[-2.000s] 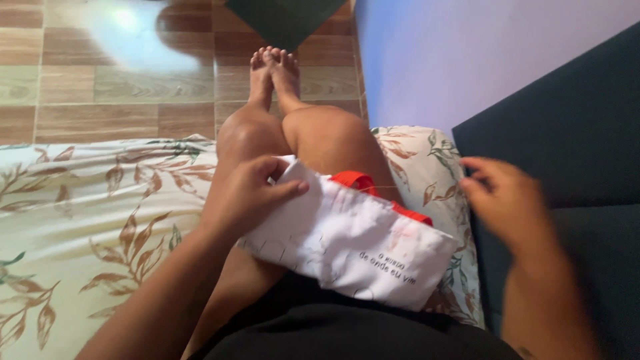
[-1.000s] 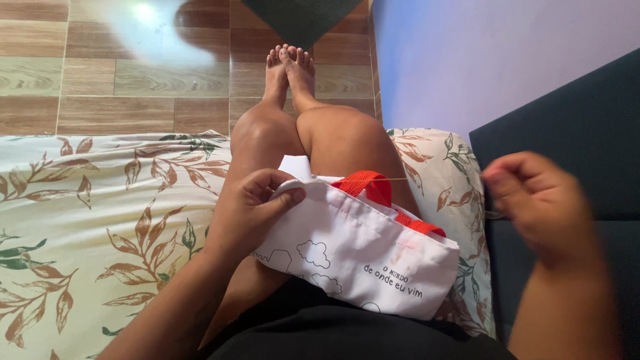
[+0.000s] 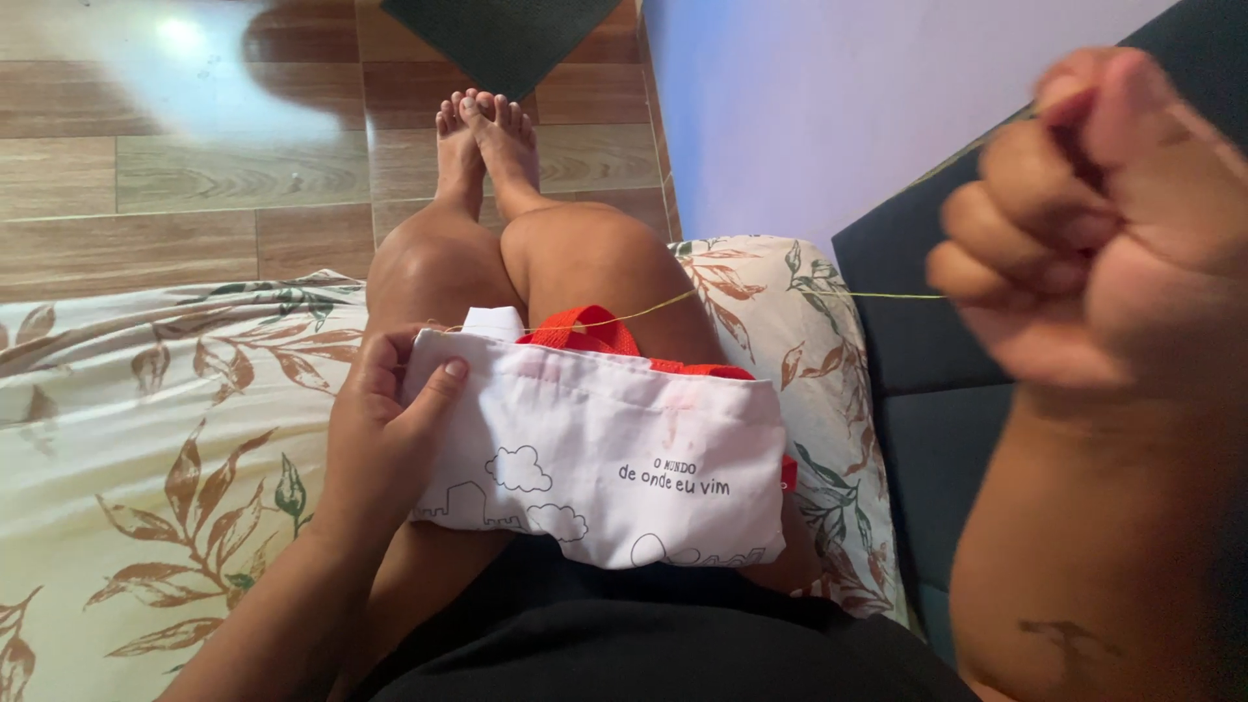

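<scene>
A white cloth bag (image 3: pixel 595 439) with red handles (image 3: pixel 585 331), printed line drawings and writing lies across my thighs. My left hand (image 3: pixel 395 409) grips its upper left corner, thumb on the front. A thin yellowish thread (image 3: pixel 877 294) runs from near that corner, past the red handles, toward the right. My right hand (image 3: pixel 1082 214) is raised at the upper right, fingers curled closed with the thumb against the index finger. The thread reaches this fist, and a line of it also shows beyond, over the dark panel. Whether a needle is between the fingertips I cannot tell.
I sit on a bed or seat with a leaf-patterned sheet (image 3: pixel 195 526). Dark padded panels (image 3: pixel 936 341) stand at the right beside a pale wall (image 3: pixel 799 107). My bare feet rest over a wood-look tiled floor (image 3: pixel 224 175), near a dark mat (image 3: pixel 497 34).
My right hand has moved up and away from the bag, drawing the thread out longer. My left hand still holds the bag's left corner.
</scene>
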